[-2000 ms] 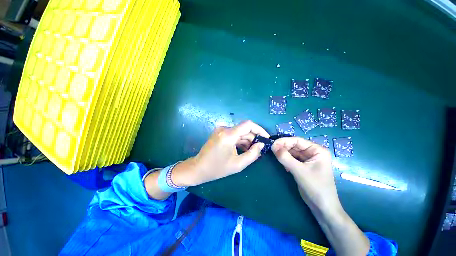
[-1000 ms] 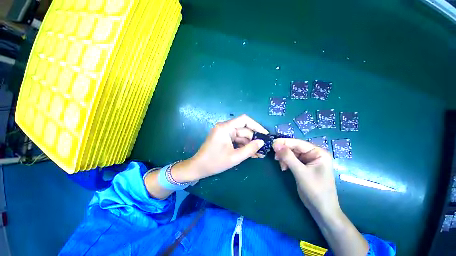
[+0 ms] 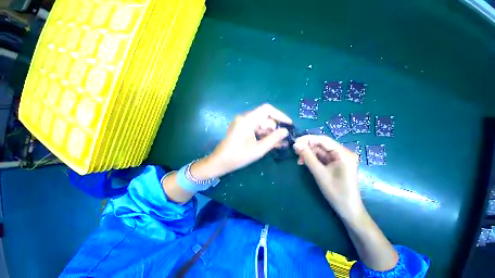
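Note:
My left hand [image 3: 251,138] pinches a small dark part [image 3: 284,133] between thumb and fingers; the part is blurred and partly hidden by the fingers. My right hand [image 3: 332,165] has its thumb and fingertips together at the part's right edge; whether it grips a separate piece cannot be told. Several dark square circuit boards [image 3: 360,122] with pale specks lie flat on the green bench, beyond and to the right of my hands. One board [image 3: 315,131] is partly covered by the held part and fingers.
A tall stack of yellow trays [image 3: 157,81] stands at the left. A dark tray [image 3: 487,235] with grey pieces is at the right edge. Part of a yellow tray [image 3: 340,264] shows at the bottom. Small white flecks and a pale streak lie on the green bench [image 3: 260,70].
Both hands and the dark part have moved slightly up in the picture, and the part is now more blurred. The boards keep their arrangement; the whole view has shifted a little.

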